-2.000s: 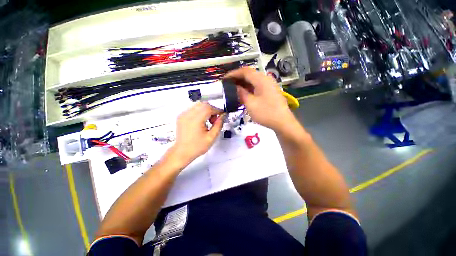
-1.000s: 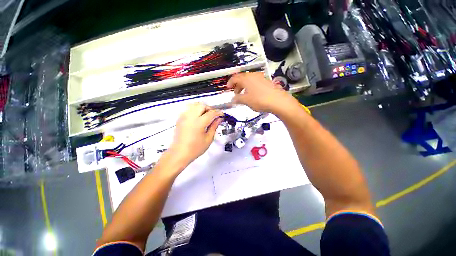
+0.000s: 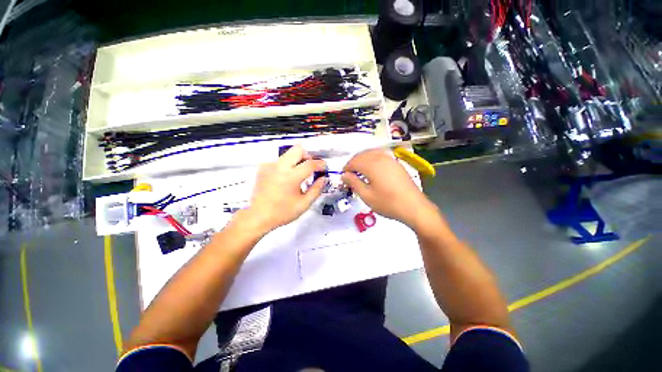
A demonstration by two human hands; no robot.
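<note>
My left hand (image 3: pixel 283 187) grips a dark wire (image 3: pixel 332 174) between thumb and fingers over the middle of the white board (image 3: pixel 341 258). My right hand (image 3: pixel 381 182) pinches the same wire just to the right, a short gap away. Small dark connectors (image 3: pixel 329 209) and silvery fixtures stand below the hands. A thin black lead runs left from my left hand to a white end block (image 3: pixel 115 212). Red and black wires leave that block, with a black connector (image 3: pixel 172 241) near them. What lies under my fingers is hidden.
A cream tray (image 3: pixel 90 156) behind the board holds bundles of black and red wires (image 3: pixel 268 98). Black tape rolls (image 3: pixel 401 71) and a grey machine (image 3: pixel 444 94) with coloured buttons stand right. A red ring-shaped piece (image 3: pixel 365 221) lies on the board; a yellow curved piece (image 3: pixel 417 161) is at its edge.
The black tape roll seen in my right hand two seconds ago is no longer there. My right hand has come down from near the tray to the wire beside my left hand.
</note>
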